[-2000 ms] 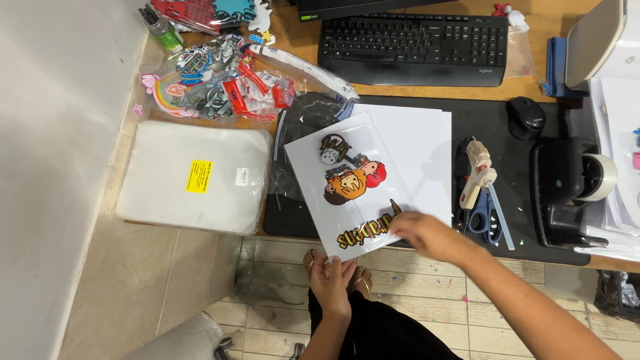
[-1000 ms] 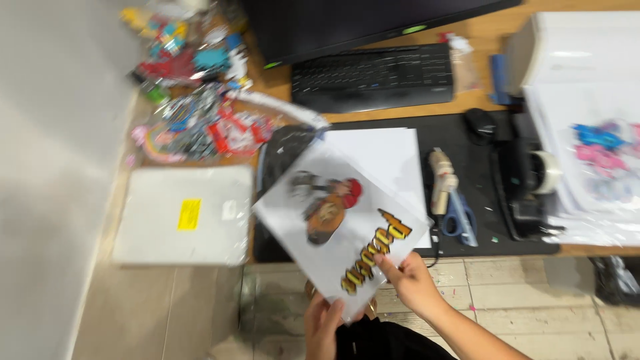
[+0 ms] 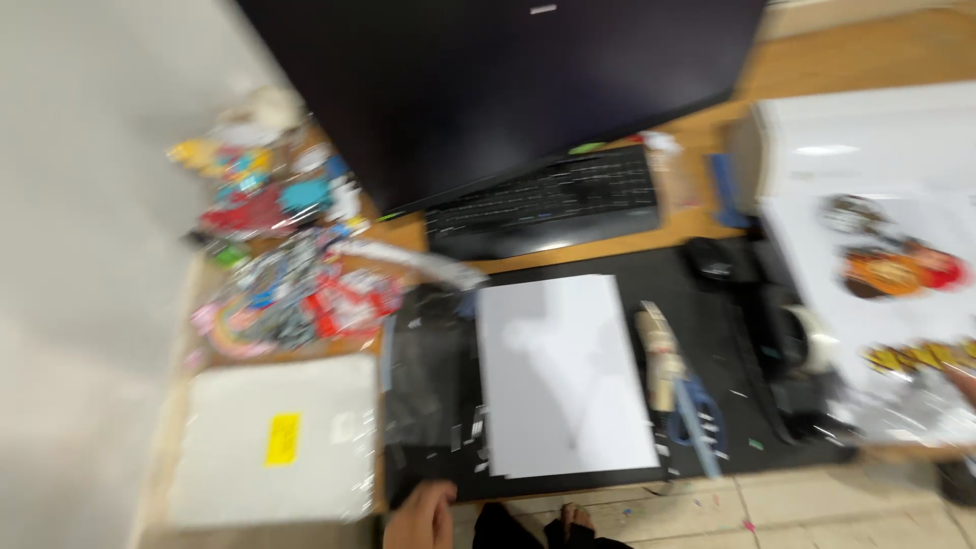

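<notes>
A clear plastic-covered sheet with cut-out cartoon figures [image 3: 888, 271] and yellow lettering [image 3: 907, 357] lies over the white papers at the right. My right hand [image 3: 962, 383] touches its lower right part, mostly cut off by the frame edge; whether it grips the sheet is not clear. At the desk's front edge, my left hand [image 3: 421, 518] is low in the frame, near the black mat [image 3: 427, 473], with nothing visible in it. White sheets of paper [image 3: 564, 374] lie stacked on the mat. A hot glue gun [image 3: 660, 351] and blue-handled scissors [image 3: 709, 415] lie right of them.
A black keyboard [image 3: 549, 202] and monitor [image 3: 503, 84] stand behind. A mouse [image 3: 709, 259] and tape dispenser [image 3: 770, 366] are at right. Bags of colourful cut-outs [image 3: 297, 297] and a wrapped white package with a yellow label [image 3: 229, 450] are at left. Small scraps dot the mat.
The covered sheet, earlier held in both hands over the desk's front, is now at the far right by my right hand. My left hand has come off it. The view has shifted.
</notes>
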